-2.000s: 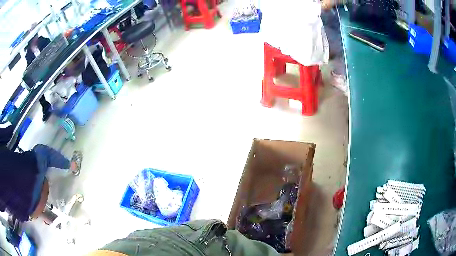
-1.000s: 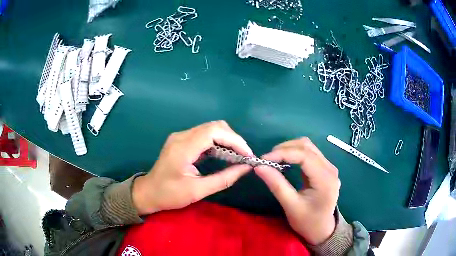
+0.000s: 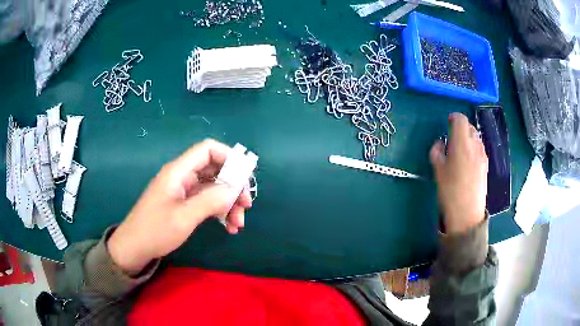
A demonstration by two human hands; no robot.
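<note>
My left hand [image 3: 184, 200] holds a white strap piece [image 3: 238, 167] upright between thumb and fingers, its flared end up. A silver metal loop [image 3: 253, 188] shows beside it at the fingers. My right hand [image 3: 461, 169] is low over the mat at the right, beside the dark phone-like slab. A small silvery edge shows between its thumb and fingers; whether it is gripped cannot be told. Silver buckle loops [image 3: 356, 89] lie tangled at centre right. White tweezers [image 3: 372, 167] lie flat between the hands.
A stack of white straps [image 3: 232, 67] stands at the back. Finished-looking straps [image 3: 41, 169] lie piled at left, a few loops [image 3: 119, 81] behind them. A blue tray [image 3: 412, 60] of dark tiny parts, the dark slab [image 3: 499, 159] and bagged parts [image 3: 553, 102] are at right.
Both hands worked together at a strap edge one second ago. My right hand has moved away to the right; my left still holds strap material, now turned upright. The view has shifted right.
</note>
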